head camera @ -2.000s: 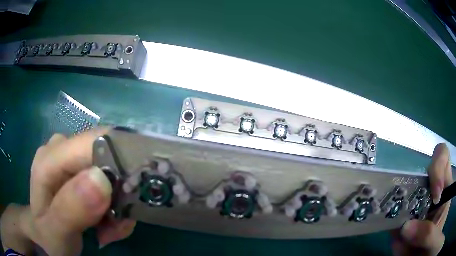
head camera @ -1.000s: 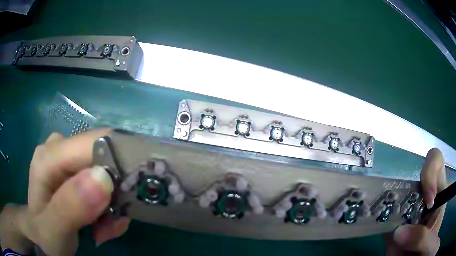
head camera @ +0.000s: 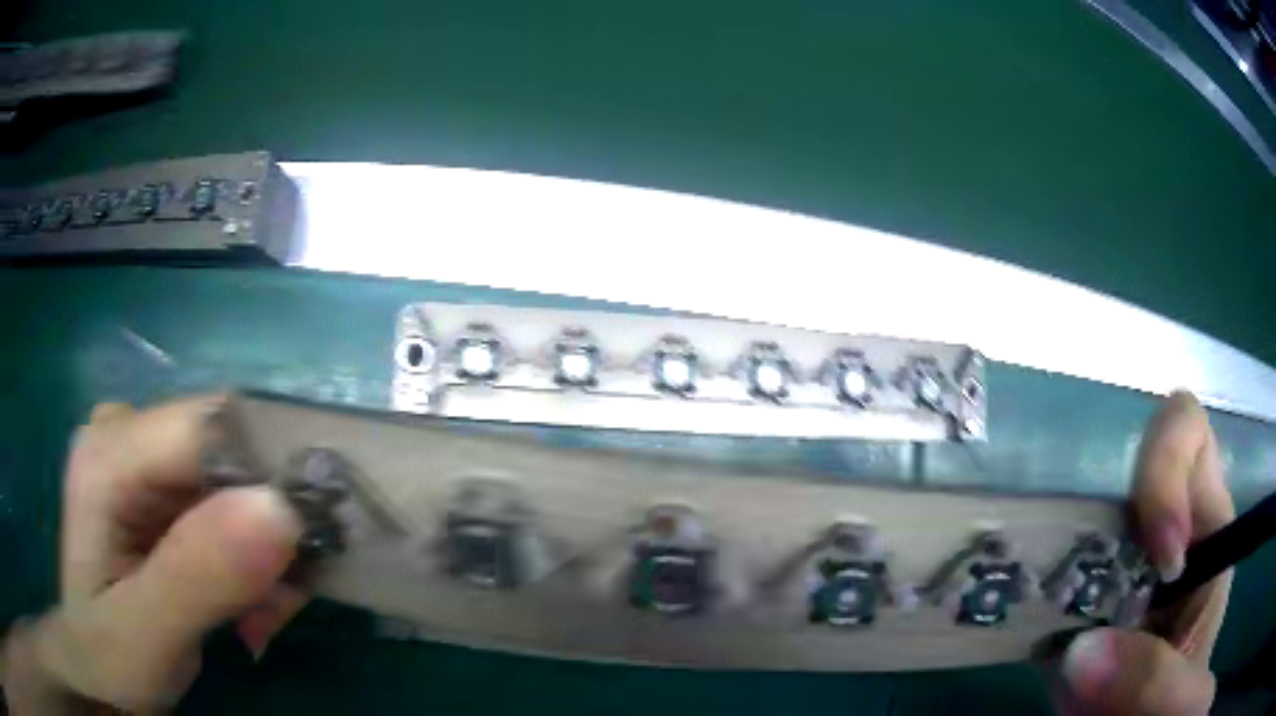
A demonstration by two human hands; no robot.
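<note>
A grey metal fixture bar (head camera: 756,483) is held up close in front of me, its row of nests facing me. Dark, square-edged workpieces with greenish rings sit in the nests; the left part is blurred. My left hand (head camera: 168,560) grips its left end, thumb on the front face. My right hand (head camera: 1168,560) grips its right end with fingers above and below. A black thin tool, possibly tweezers (head camera: 1224,555), sticks out at my right hand. A second fixture bar (head camera: 700,406) with bright round workpieces lies beyond it on the green surface.
A third fixture bar (head camera: 140,224) sits at the left on the pale metal strip (head camera: 560,224). Another grey bar (head camera: 91,67) is blurred at the top left, on the green belt (head camera: 672,84). A metal edge curves at the top right.
The view has shifted, so the farther bars appear further left and the top-left bar shows differently. The held bar has tilted slightly and its left end is blurred. Both hands keep their grip.
</note>
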